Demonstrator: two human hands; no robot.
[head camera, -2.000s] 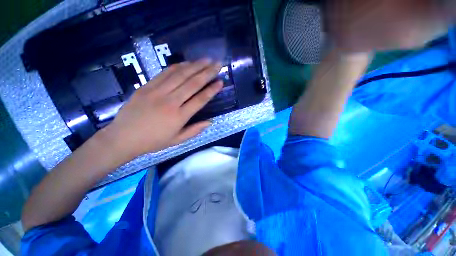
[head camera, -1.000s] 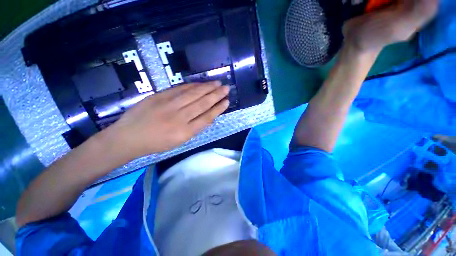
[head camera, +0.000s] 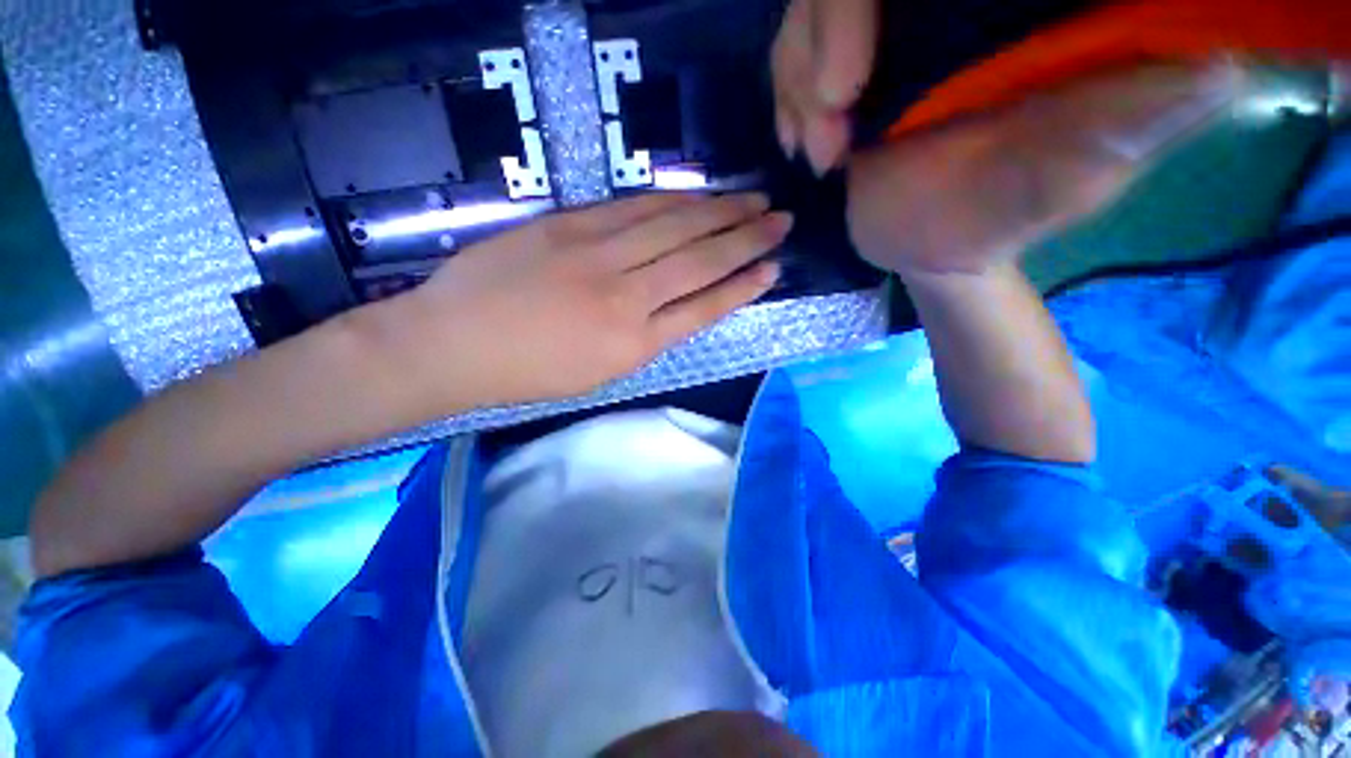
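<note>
The black plastic housing (head camera: 274, 148) lies in front of me, with notched white brackets (head camera: 522, 119) on both sides of a pale bubbly strip (head camera: 568, 104). My left hand (head camera: 578, 289) rests flat, palm down, on the housing's near edge, with nothing seen in it. My right hand (head camera: 948, 185) is over the housing's right end, blurred, and holds the orange and black electric screwdriver (head camera: 1067, 67). The screwdriver's tip is hidden. Whether the right fingertips also pinch a screw cannot be told.
A silvery bubble sheet (head camera: 134, 193) lies under the housing and shows at the left and near edges. The black cord (head camera: 1156, 271) crosses the green bench (head camera: 1126, 222) at the right. Metal and blue parts (head camera: 1230, 563) show low at the right.
My right hand has come back left from beside the mesh-like dish with the screwdriver, over the housing's right end. The housing appears farther right in view. The dish no longer shows.
</note>
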